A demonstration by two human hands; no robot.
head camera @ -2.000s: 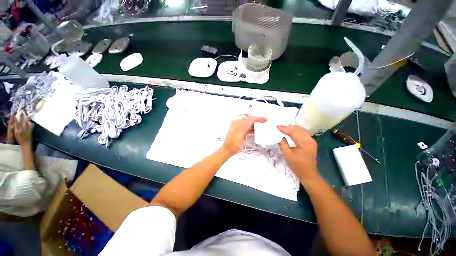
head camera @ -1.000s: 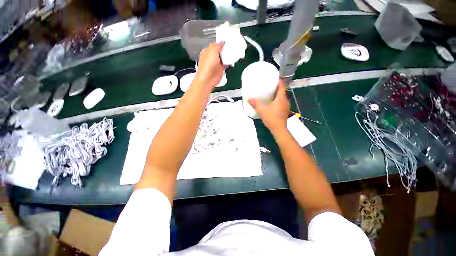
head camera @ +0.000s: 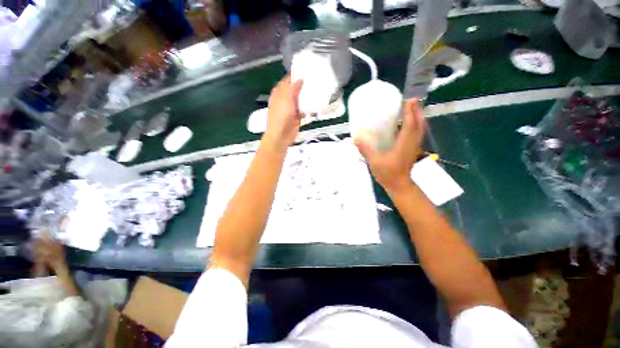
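Note:
My left hand is raised over the far side of the bench and holds a white cloth-like piece, blurred. My right hand is closed round the body of a translucent white bottle with pale liquid; its curved spout points up and left, toward the white piece. The spout tip is close to the piece; I cannot tell if they touch. Below lies a white work sheet with small scattered pieces on it.
A white block and a screwdriver lie right of the bottle. A tied cable heap is at left, a clear bag with dark red parts at right. Flat white covers lie on the far strip. Another person's hand is far left.
Both hands have left the sheet; the left lifted the white piece up and away, and the right took hold of the bottle. The view has also shifted.

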